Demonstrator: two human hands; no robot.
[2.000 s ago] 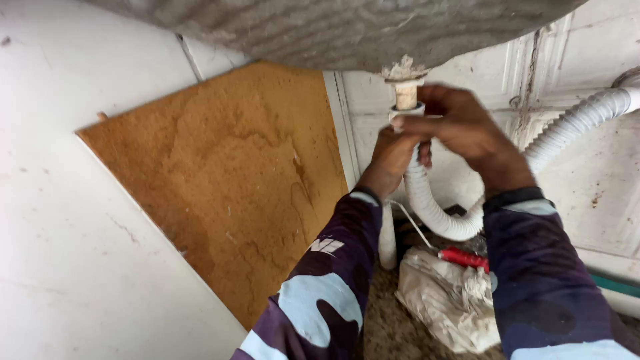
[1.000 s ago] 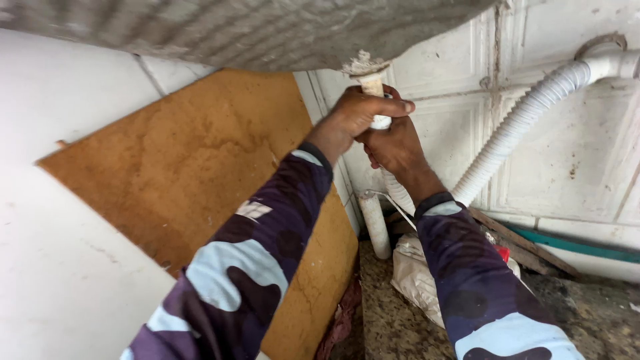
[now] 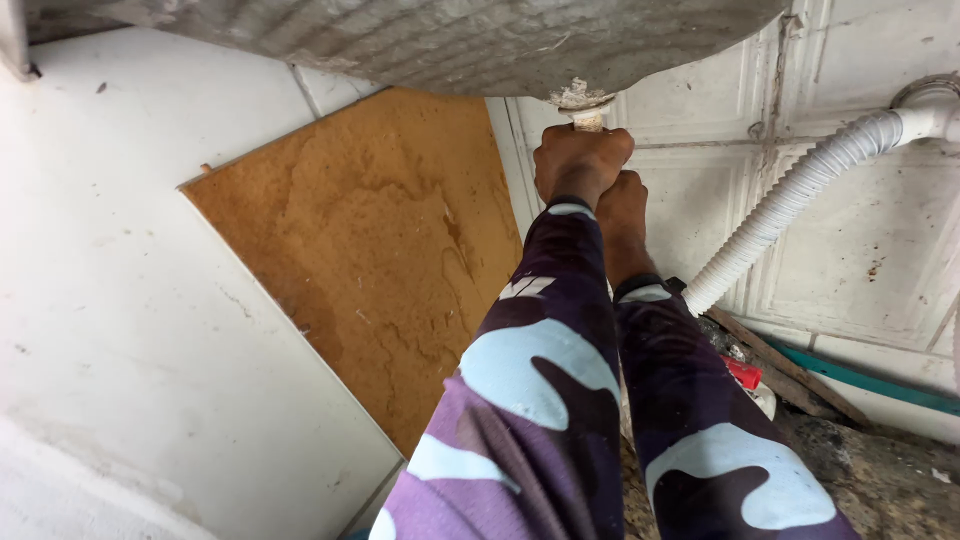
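Observation:
Under the grey underside of a basin [image 3: 450, 45], a threaded drain tailpiece [image 3: 588, 121] points down, with crusty white sealant around its top. My left hand [image 3: 581, 161] is wrapped around the pipe joint just below the visible threads. Directly beneath and slightly to the right, my right hand [image 3: 624, 210] is closed around the part below, touching my left hand. The fitting inside both fists is hidden. A white corrugated drain hose [image 3: 787, 199] runs from a wall outlet at the right down behind my right forearm; its other end is hidden by my arms.
A stained brown board [image 3: 360, 262] leans at the left beside white tiles [image 3: 150, 300]. On the right are a tiled wall [image 3: 862, 240], a teal hose or strip [image 3: 870, 382], a wooden strip [image 3: 795, 367] and a red handle-like object [image 3: 742, 372] by my right sleeve, above a rough dirty floor [image 3: 862, 457].
Two seconds ago the hose's bend showed below my hands; now my arms cover it. My hands have gone from fingers spread at the joint to closed fists, one above the other.

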